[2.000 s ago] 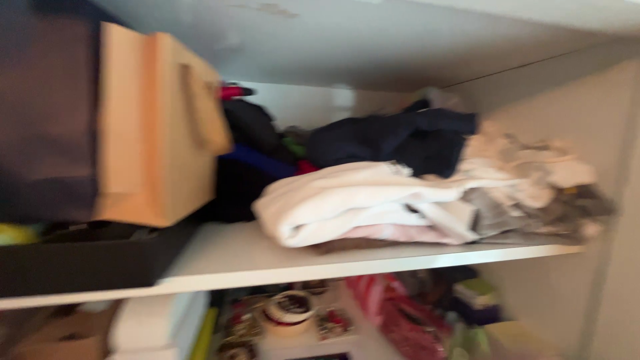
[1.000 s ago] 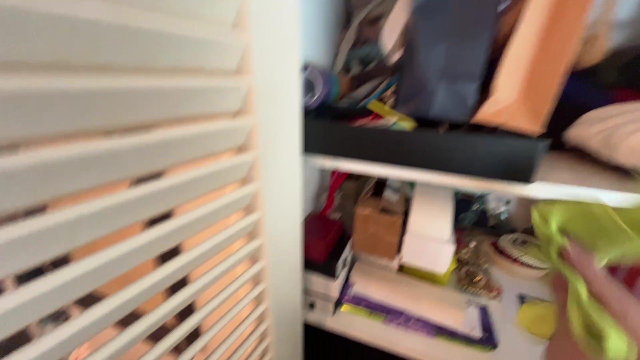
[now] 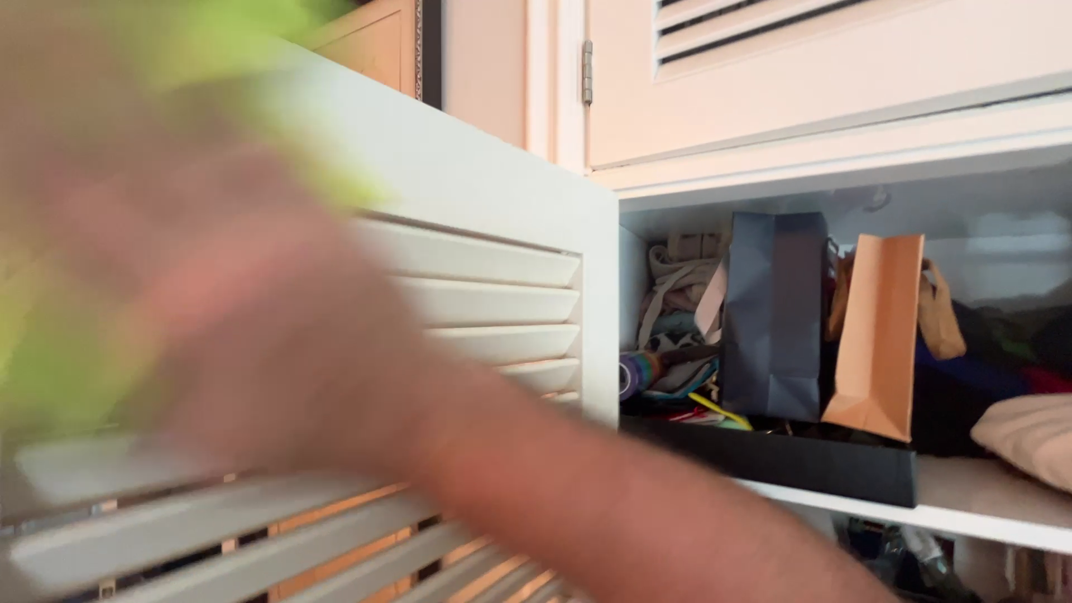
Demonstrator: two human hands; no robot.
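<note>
My right hand [image 3: 243, 310], strongly blurred, reaches across from the lower right and grips a lime-green cloth [image 3: 75, 360] at the left of the view. Hand and cloth are in front of the white louvered cabinet door [image 3: 494, 301], which stands swung out; the blur hides whether they touch it. My left hand is not in view.
Right of the door, a shelf [image 3: 988, 523] holds a black tray [image 3: 804, 465] with a dark blue paper bag [image 3: 770, 318], a brown paper bag [image 3: 879, 335] and mixed items. A light folded cloth [image 3: 1034, 435] lies further right. Another louvered door [image 3: 804, 92] is above.
My right hand with the green cloth was at the right edge one second ago and is now at the left, in front of the door. The view has swung left and up.
</note>
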